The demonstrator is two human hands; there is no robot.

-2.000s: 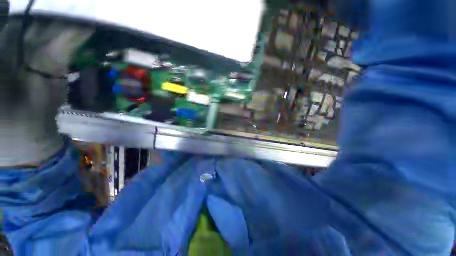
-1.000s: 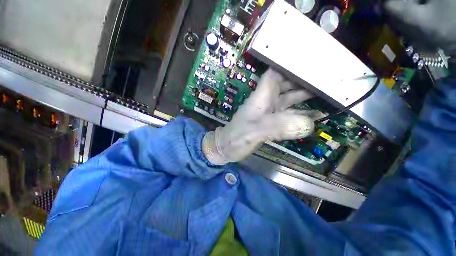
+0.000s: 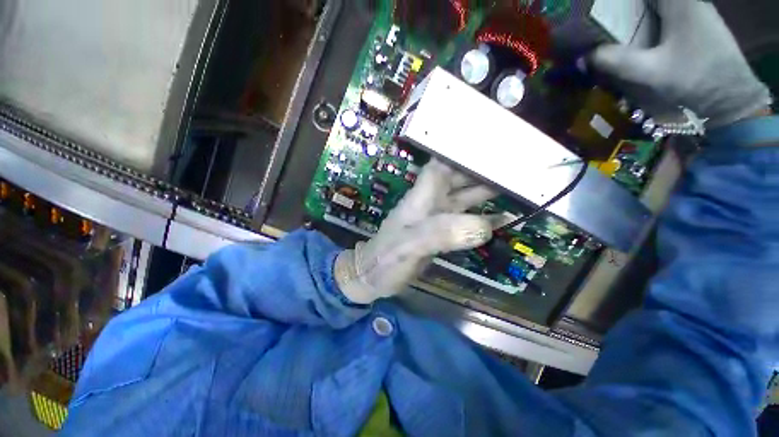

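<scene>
A green circuit board (image 3: 342,162) crowded with parts lies in a dark carrier (image 3: 301,128). A silver-white heatsink bar (image 3: 504,145) crosses it, with a short black wire (image 3: 574,189) over the bar. My left hand (image 3: 418,226), in a white glove, lies on the board at the bar's near side; its fingertips are hidden by the bar, and its hold cannot be told. My right hand (image 3: 688,64), also gloved, is at the board's far right, beside a pale block (image 3: 617,15); its fingers are partly hidden.
The silver conveyor rail (image 3: 201,239) with its chain runs along the near side. A pale metal plate (image 3: 94,60) lies at the left. Red-brown chokes (image 3: 517,38) and capacitors (image 3: 511,88) stand behind the bar. Orange items (image 3: 55,218) show at the lower left.
The board and bar appear lower and further left in the picture. My left hand stays at the bar's near side. My right hand now shows more fully at the far right.
</scene>
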